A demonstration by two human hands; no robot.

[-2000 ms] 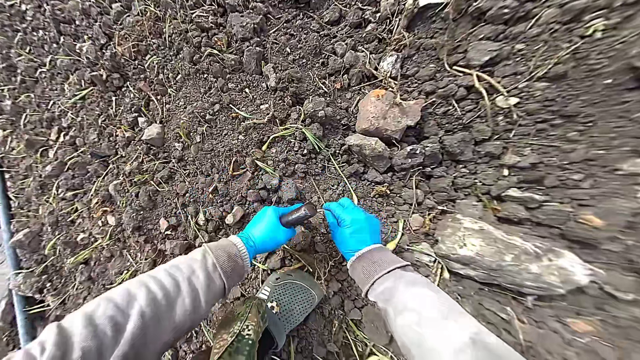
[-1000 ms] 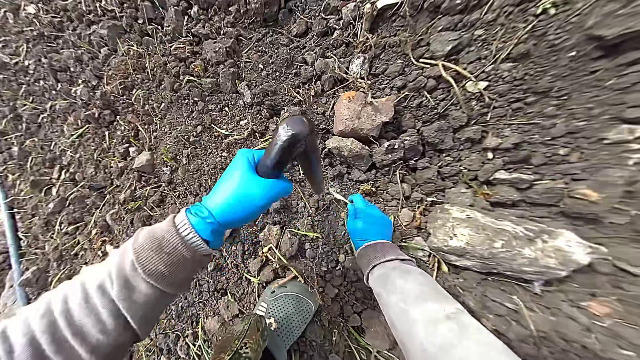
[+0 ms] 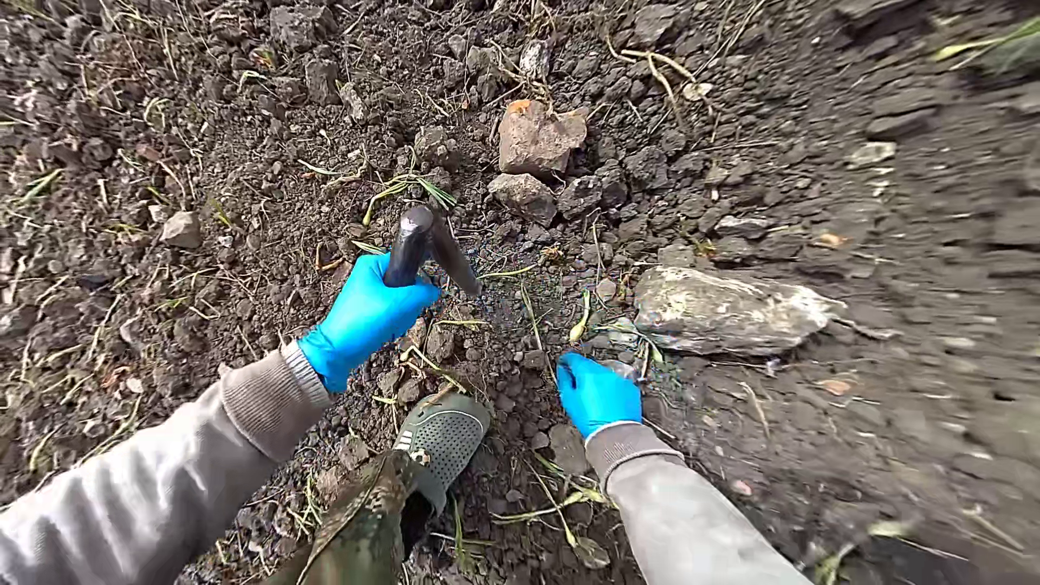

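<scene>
My left hand (image 3: 370, 317), in a blue glove, is closed around the dark handle of a hand tool (image 3: 409, 244). The tool's dark head or blade angles down to the right over the soil; its exact kind cannot be told. My right hand (image 3: 597, 394), also gloved in blue, is low over the soil at lower right of centre, fingers curled downward. Its fingertips are partly hidden, and whether it holds anything cannot be told. Just above it lies a small pale bulb with a green shoot (image 3: 580, 318).
A reddish-brown rock (image 3: 540, 138) and a smaller stone (image 3: 524, 197) lie beyond my hands. Right of centre is a long pale rock (image 3: 731, 313). A perforated clog (image 3: 445, 439) stands between my arms. Uprooted green shoots (image 3: 410, 187) lie on the cloddy soil.
My right hand has moved down, nearer my body, from beside the tool. The tool, raised in my left hand a second ago, is now farther from my right hand.
</scene>
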